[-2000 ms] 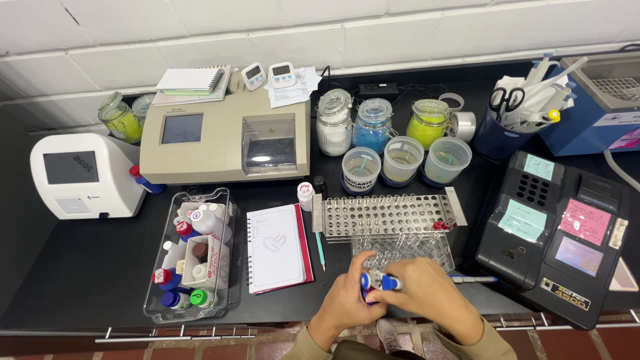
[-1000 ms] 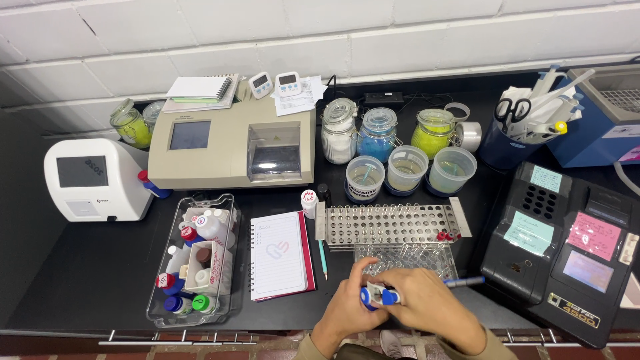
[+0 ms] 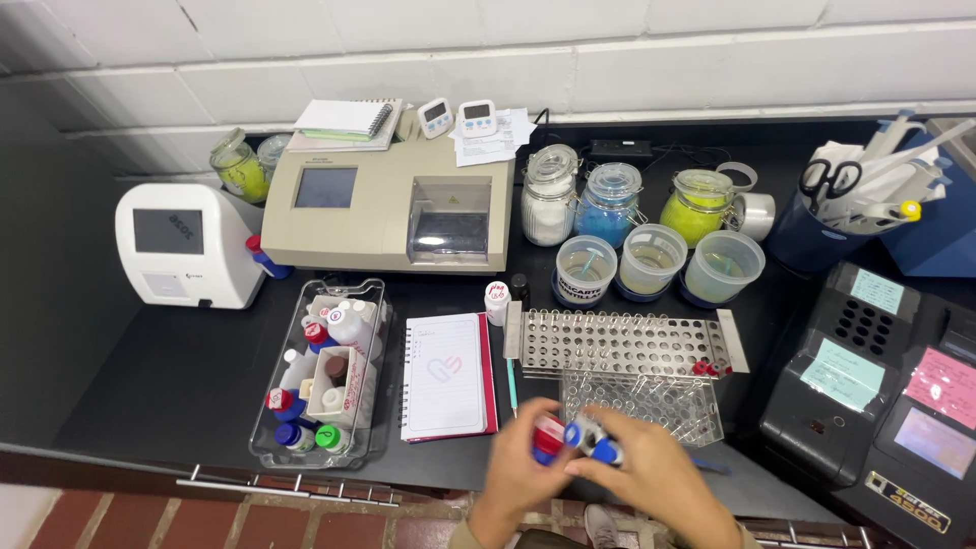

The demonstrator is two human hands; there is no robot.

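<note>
My left hand (image 3: 522, 465) grips a small blue bottle with a red cap (image 3: 548, 436) near the counter's front edge. Close against it, my right hand (image 3: 644, 461) is shut on a blue and grey pipette (image 3: 591, 440); its shaft runs under the hand, and a blue part shows past the wrist. Just behind the hands lies a clear plastic rack (image 3: 648, 408) of glass tubes. Beyond that stands a metal tube rack (image 3: 618, 339) with glass tubes and red-capped tubes at its right end. An open spiral notebook (image 3: 446, 377) and a teal pencil (image 3: 512, 385) lie to the left.
A clear bin (image 3: 267, 450) of reagent bottles stands left. Behind are a beige analyzer (image 3: 381, 248), lidded glass jars (image 3: 549, 202) and plastic cups (image 3: 652, 259). A black analyzer (image 3: 816, 427) and a blue holder (image 3: 808, 240) with scissors and pipettes stand right.
The red-capped bottle now shows clearly in my left hand. The pipette in my right hand has changed its angle; its blue end pointed out to the right a second ago.
</note>
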